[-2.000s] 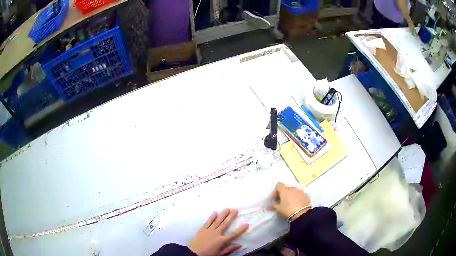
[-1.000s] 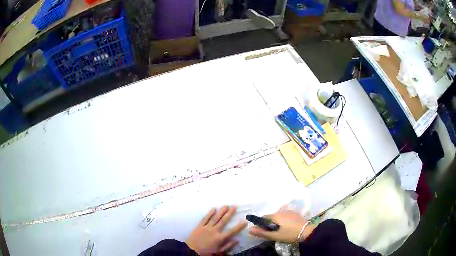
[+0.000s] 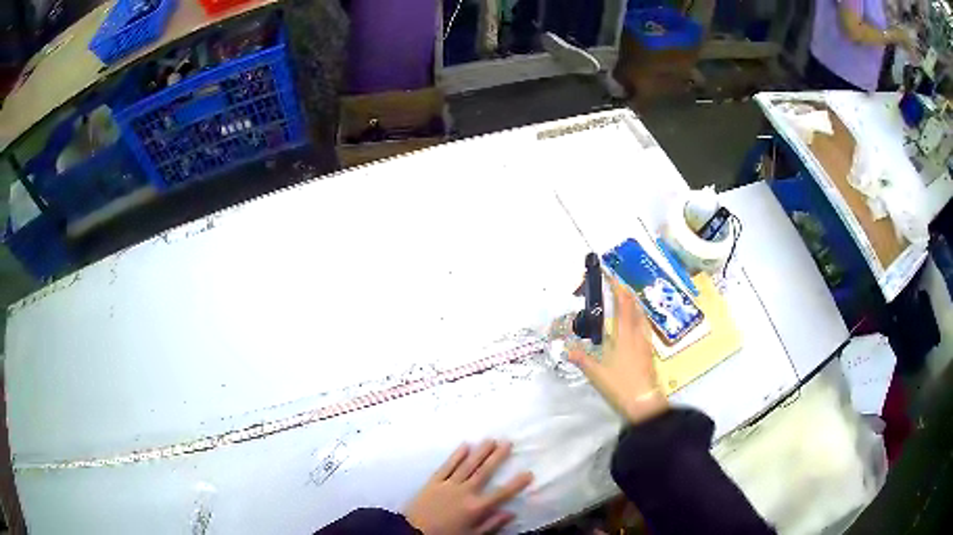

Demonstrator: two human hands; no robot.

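A thin, semi-sheer white cut piece (image 3: 559,423) lies on the white table near its front edge, hard to tell from the tabletop. My left hand (image 3: 470,493) rests flat on it with fingers spread. My right hand (image 3: 619,361) is at the black-topped spray bottle (image 3: 594,301), which stands upright on the table. Its thumb is by the clear base and its fingers are right of the black part, apart from one another. Whether they touch the bottle is hard to tell.
Right of the bottle, a blue floral smartphone (image 3: 656,291) lies on a yellow card (image 3: 716,345). Behind it is a white roll (image 3: 698,232). A tape measure (image 3: 345,405) runs along the table. White fabric (image 3: 810,449) heaps at the right edge. A person (image 3: 849,44) is at the far right.
The spray bottle, gripped in my right hand near my left one a second ago, now stands upright beside the phone. My right hand has moved up and away with it. My left hand stays on the piece.
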